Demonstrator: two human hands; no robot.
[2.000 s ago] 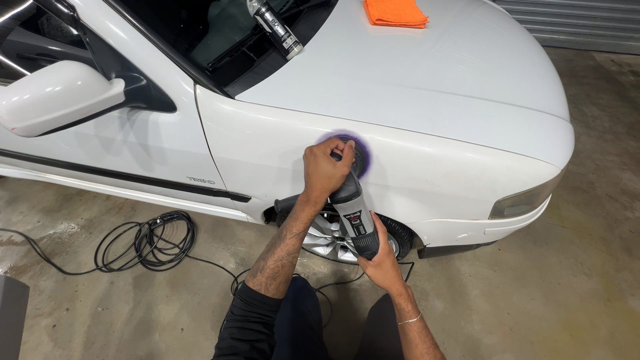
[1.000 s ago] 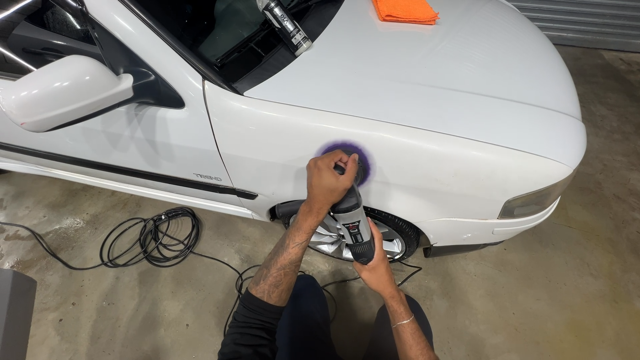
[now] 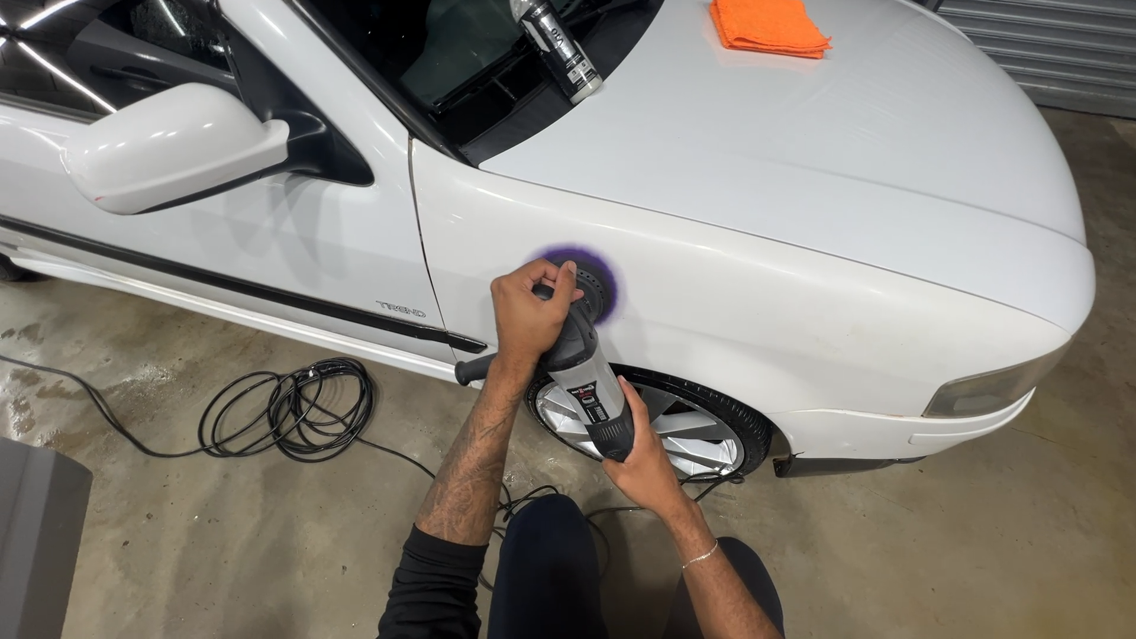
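Note:
A grey and black car polisher [image 3: 590,382] has its purple pad [image 3: 608,277] against the white front fender [image 3: 710,293], above the wheel arch. My left hand [image 3: 532,306] is closed over the polisher's head, with the fingertips and thumb close together near the pad. The rear body of the tool is in my right hand [image 3: 643,461], which wears a thin bracelet at the wrist. A black side handle [image 3: 475,369] sticks out left of my left wrist. The pad's rim looks blurred.
A bottle [image 3: 559,53] lies at the windscreen's base, and a folded orange cloth [image 3: 770,28] is on the bonnet. Coiled black cable [image 3: 293,413] rests on the concrete floor and runs near my legs. The side mirror [image 3: 177,151] juts out at left, above a grey object [image 3: 40,541].
Both hands and the polisher have moved slightly left along the fender, toward the door seam. The hold on the tool looks the same.

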